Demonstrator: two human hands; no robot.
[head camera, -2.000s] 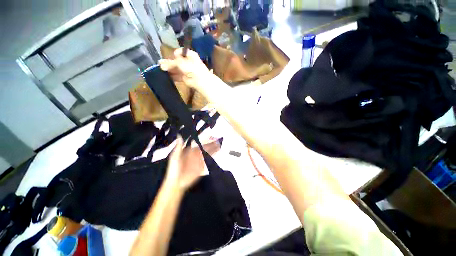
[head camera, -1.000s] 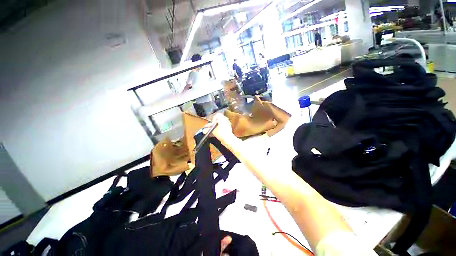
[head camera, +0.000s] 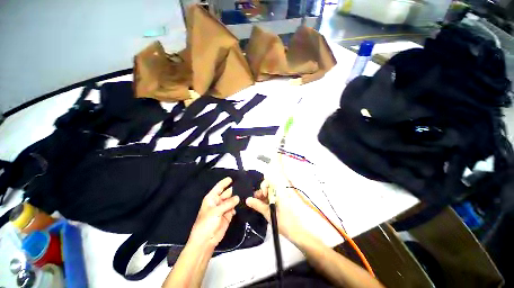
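A black bag (head camera: 129, 191) lies flat across the white table, with a pale zip or seam line near its lower edge. Black webbing straps (head camera: 194, 121) fan out above it. My left hand (head camera: 217, 211) is over the bag's right part, palm partly up, fingers apart, with nothing seen in it. My right hand (head camera: 273, 205) is just right of it, closed on a slim dark tool (head camera: 276, 236) with a pale part at the fingers. The tool's long dark end points down toward me. Whether the right fingertips also touch the bag cannot be told.
Brown panels (head camera: 217, 62) stand at the back. A large black bag pile (head camera: 417, 112) and blue-capped bottle (head camera: 360, 61) are right. A green tool (head camera: 289, 125), red-and-black tool (head camera: 296, 156), grey piece (head camera: 264, 159) and orange cord (head camera: 332, 222) lie mid-right. Blue tray (head camera: 73, 256) left; cardboard box (head camera: 451, 242) right.
My right hand has come down from its raised, far position to the bag. The raised strap is no longer held up. My left hand now shows fully, open. The view has tilted down.
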